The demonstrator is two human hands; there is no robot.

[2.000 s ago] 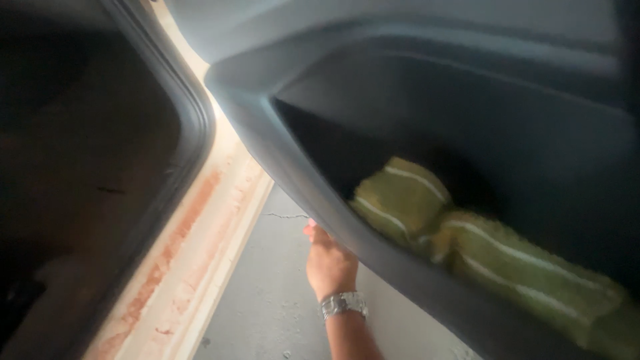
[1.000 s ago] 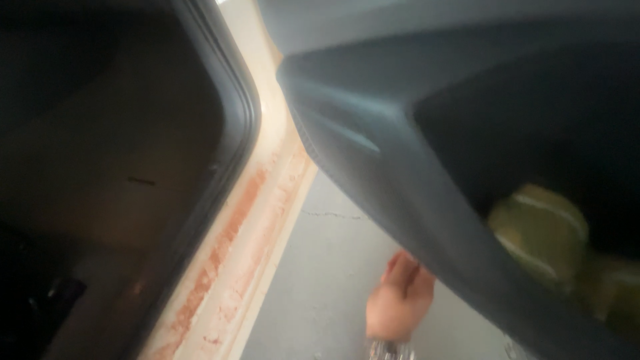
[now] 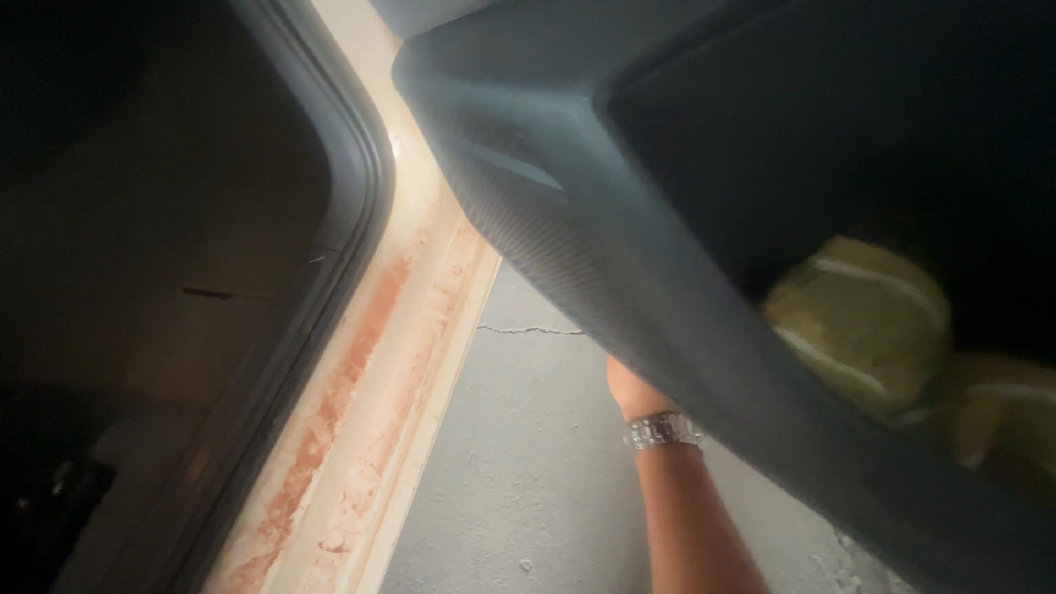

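My right hand is at the lower edge of a dark grey plastic car door panel, with a metal-link watch on the wrist. The fingers are hidden behind the panel, so their grip cannot be seen. A bundled yellow-green fabric item with pale stripes lies in the door pocket at the right. My left hand is not in view.
A cream door sill with reddish-brown stains runs diagonally at the left. Beside it are a black rubber door seal and the dark car interior. Grey floor with a crack shows below the door.
My right hand has gone farther behind the door panel's lower edge; its fingers showed earlier and are hidden now. The view has shifted, with the door pocket farther right.
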